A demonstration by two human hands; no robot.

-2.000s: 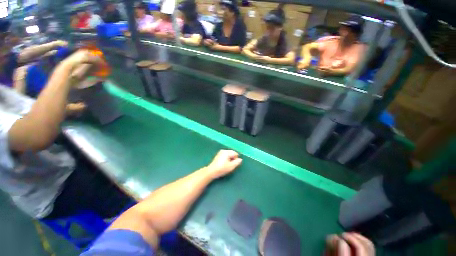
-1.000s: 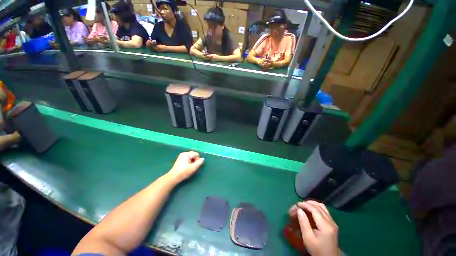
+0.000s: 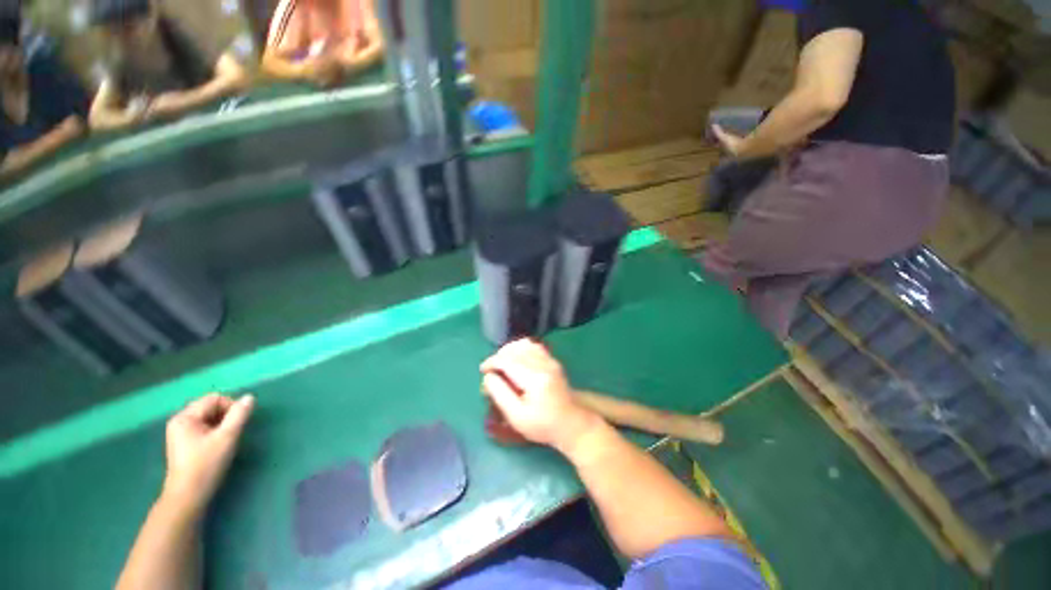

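Observation:
My left hand is over the green bench, fingers loosely curled, nothing visible in it. My right hand is curled over the reddish head of a mallet, partly hiding it. The mallet's pale wooden handle points right, behind my wrist. Between my hands lie a dark flat plate, a cover underside, and just right of it dark top covers with a brown edge showing at left. Beyond my right hand stand two uncovered speaker cabinets, upright side by side.
Beyond the bright green rail stand a dark-topped cabinet pair and a wood-topped pair. Seated workers are across the line. A person bends at right beside a film-wrapped stack of cabinets. A green post rises behind the bench.
The view has swung right, bringing the bending person and wrapped stack into view. The mallet handle now shows. The covers still lie between my hands. My right hand remains over the mallet head.

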